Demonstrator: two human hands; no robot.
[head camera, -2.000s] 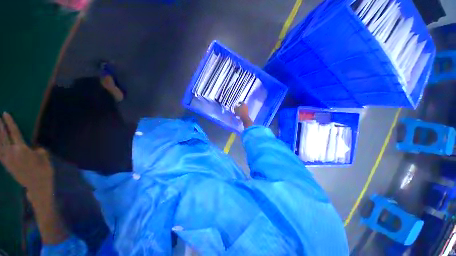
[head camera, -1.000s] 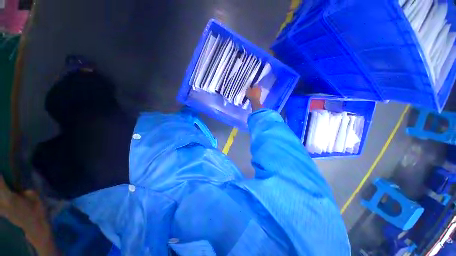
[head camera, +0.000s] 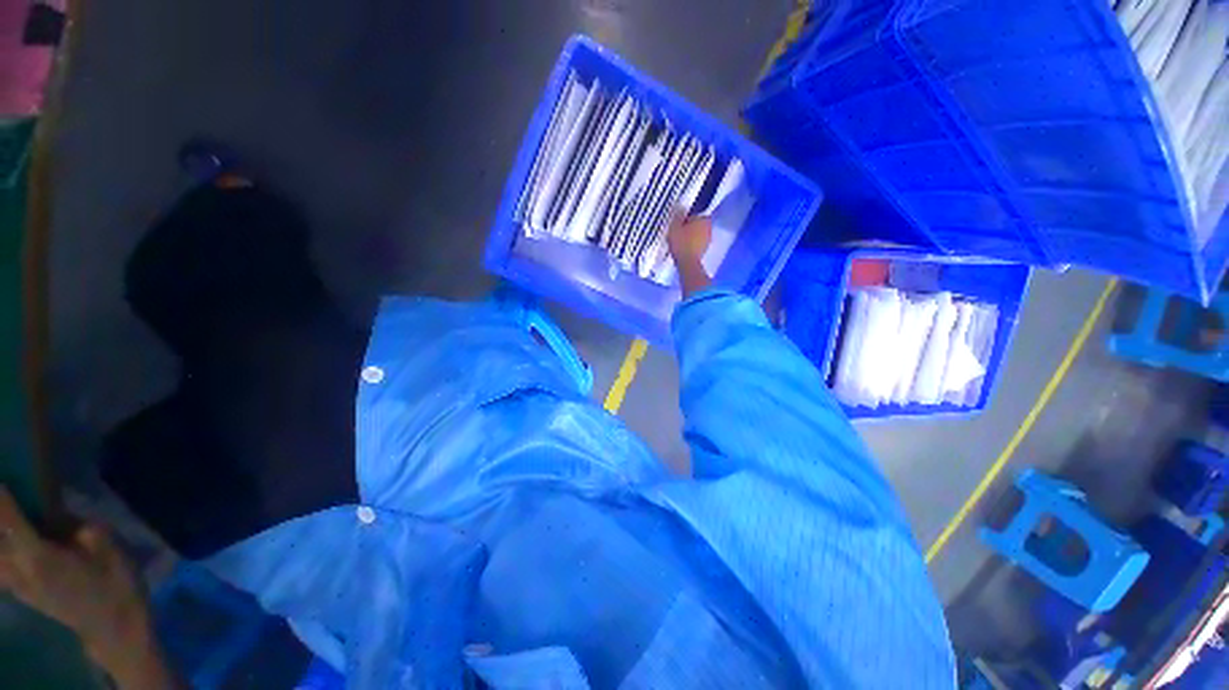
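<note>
A blue crate (head camera: 539, 189) stands on the floor in front of me. It holds a row of upright dark tablets interleaved with white sheets (head camera: 600, 169). My right hand (head camera: 691, 240) reaches into the crate at the right end of the row. Its fingers are at the edge of the last tablets; whether they grip one cannot be told. My left hand (head camera: 74, 580) is at the lower left, by the edge of the green bench (head camera: 30, 404), partly cut off by the frame and blurred. No held object shows in it.
A second blue crate (head camera: 1004, 337) with white sheets stands to the right. Tall stacked blue crates (head camera: 997, 121), the top one filled with white sheets, stand behind it. Blue stools (head camera: 1067, 542) are at the right. A yellow line (head camera: 1024, 438) crosses the floor.
My right hand has moved slightly along the row to its right end. The row's end tablets lean differently. My left hand has shifted lower in the frame. The view has turned, moving the bench leftwards.
</note>
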